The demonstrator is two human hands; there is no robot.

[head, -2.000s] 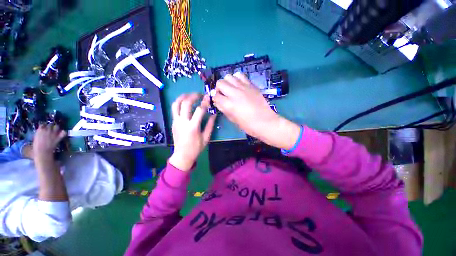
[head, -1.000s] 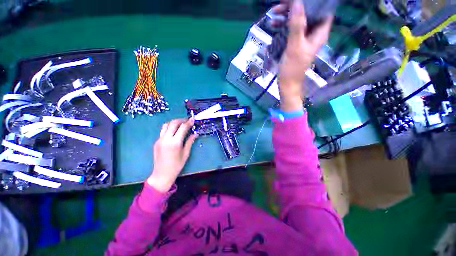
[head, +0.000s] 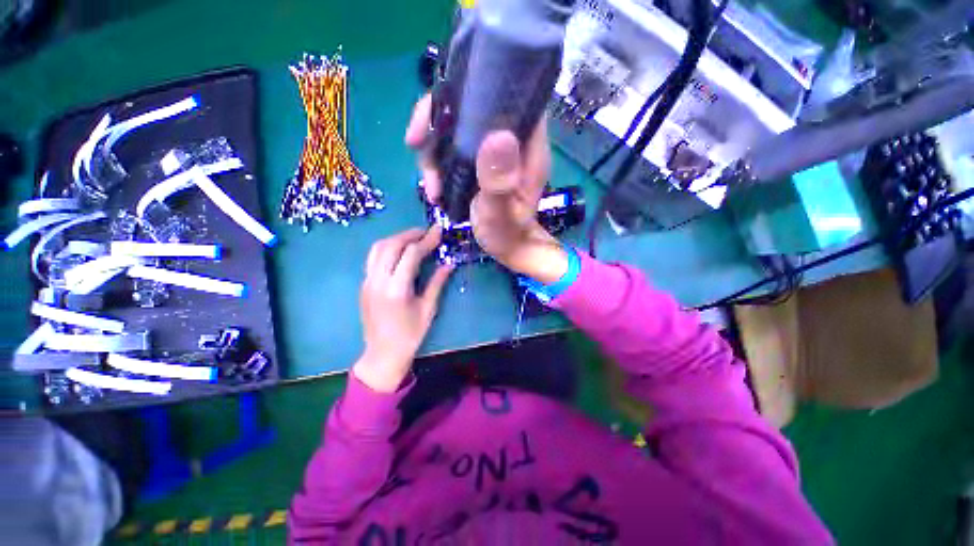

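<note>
The black unit [head: 562,213] lies on the green mat in front of me, mostly covered by my hands and the tool. A white flat cable shows on it. My right hand [head: 507,192] is wrapped around the electric screwdriver [head: 493,91], a thick grey-black cylinder held upright over the unit's left part. The driver's tip is hidden. My left hand [head: 397,293] has its fingertips at the unit's left edge, close to the driver's lower end. Whether they pinch a small part cannot be seen.
The black tray [head: 262,309] with white flat cables is at left. The orange-yellow wire bundle [head: 326,139] lies behind my left hand. Pale screw feeders [head: 668,117], black cables, a teal box [head: 817,208] and a compartment tray [head: 908,192] are at right. A cardboard box [head: 854,336] is below the bench.
My right hand left the unit, reached up right to the screwdriver, and has brought it down over the unit. My left hand has stayed at the unit's left edge.
</note>
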